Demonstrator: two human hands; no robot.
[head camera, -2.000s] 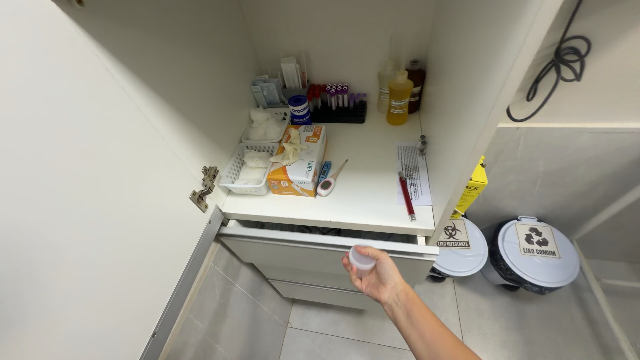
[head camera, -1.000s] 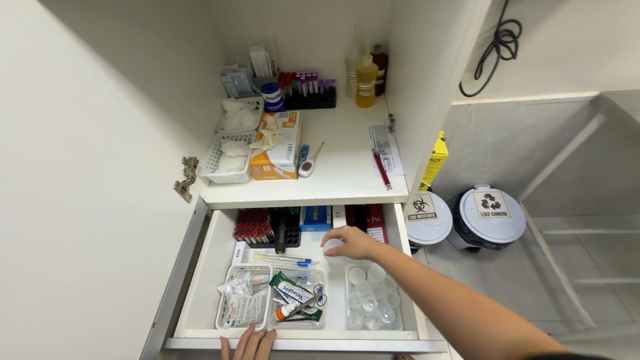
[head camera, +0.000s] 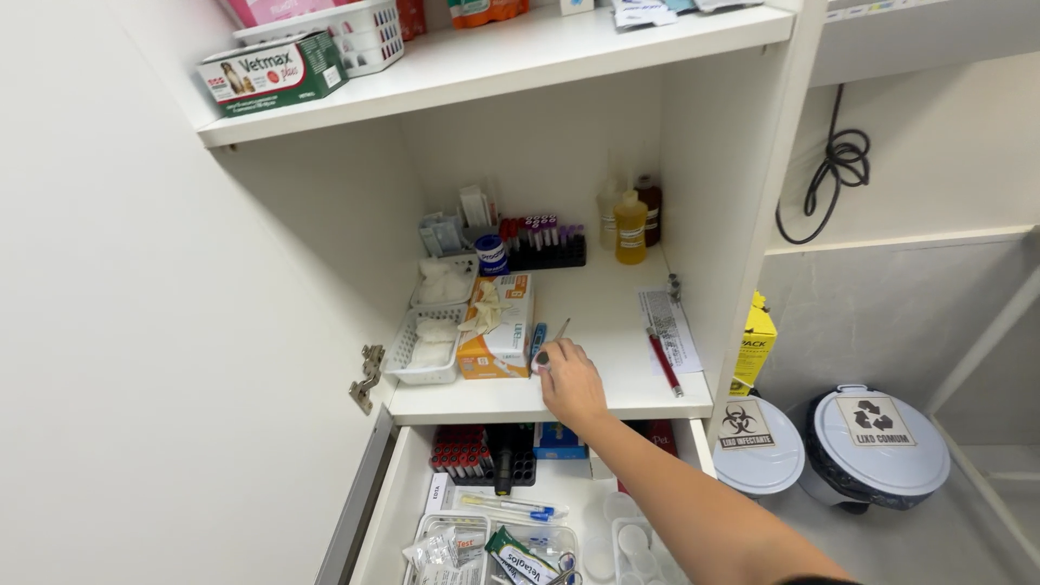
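My right hand (head camera: 573, 382) reaches over the front of the cabinet shelf (head camera: 601, 398), its fingers on a small white digital thermometer (head camera: 542, 362) with a thin pale tip. A blue thermometer-like item (head camera: 539, 337) lies just left of it, beside an orange and white glove box (head camera: 497, 329) with a pale glove sticking out. Farther right a red pen (head camera: 665, 361) lies on a printed sheet (head camera: 682, 325). Below, the drawer (head camera: 382, 520) stands open with a tube rack (head camera: 516, 471), packaged swabs (head camera: 512, 508), a green and white tube (head camera: 520, 561) and clear plastic cups (head camera: 638, 544). My left hand is out of view.
White baskets of cotton (head camera: 426, 374), a rack of blood tubes (head camera: 552, 252) and bottles (head camera: 630, 231) stand deeper on the shelf. An upper shelf (head camera: 504, 73) crosses above. The cabinet door (head camera: 162, 325) is swung out at left. Two lidded bins (head camera: 881, 439) stand on the floor at right.
The drawer, nearly closed two seconds ago, is open. My right hand has moved up from the drawer to the thermometer on the shelf. My left hand has left the view, which has tilted up.
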